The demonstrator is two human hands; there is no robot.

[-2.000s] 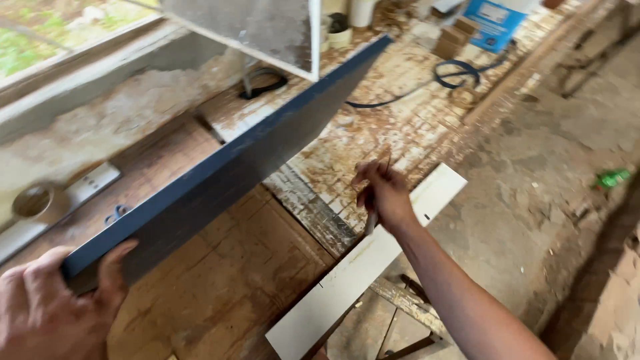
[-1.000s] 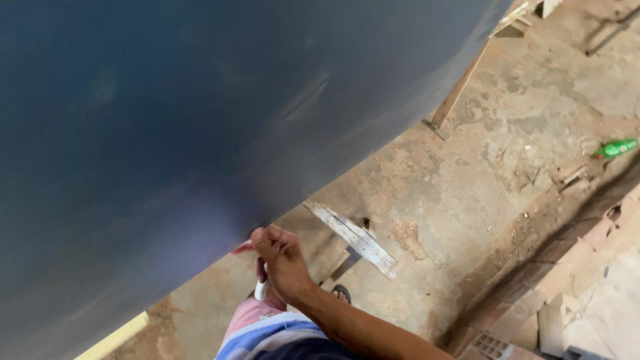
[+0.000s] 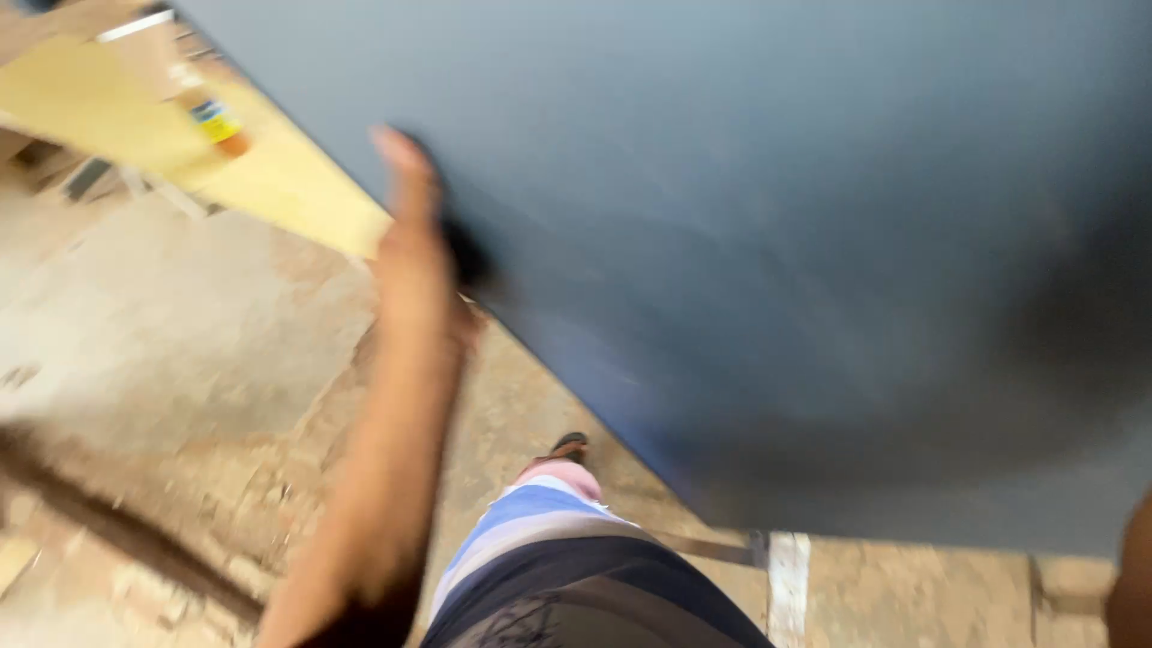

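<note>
A large dark blue-grey panel [image 3: 720,225] fills the upper right, tilted, its near corner above my legs. My left hand [image 3: 418,225] grips its left edge, thumb lying on the broad face and fingers around beneath; the hand is blurred. Only a blurred strip of my right arm [image 3: 1132,576] shows at the lower right edge, with the hand itself out of sight. Past the left edge of the panel lies a pale yellow board [image 3: 279,193], and on it a bottle with a blue and yellow label [image 3: 214,115].
Rough concrete floor [image 3: 162,342] spreads to the left, with a dark groove [image 3: 126,535] along it. A white-stained wooden piece [image 3: 788,585] stands below the panel's near edge. My sandalled foot [image 3: 570,445] is under the panel's left edge. Offcuts [image 3: 85,178] lie at the far left.
The view has swung round widely. Two seconds ago the panel stood edge-on over the workbench, with a white strip under the other hand; now its broad face spreads before me and the yellow board shows.
</note>
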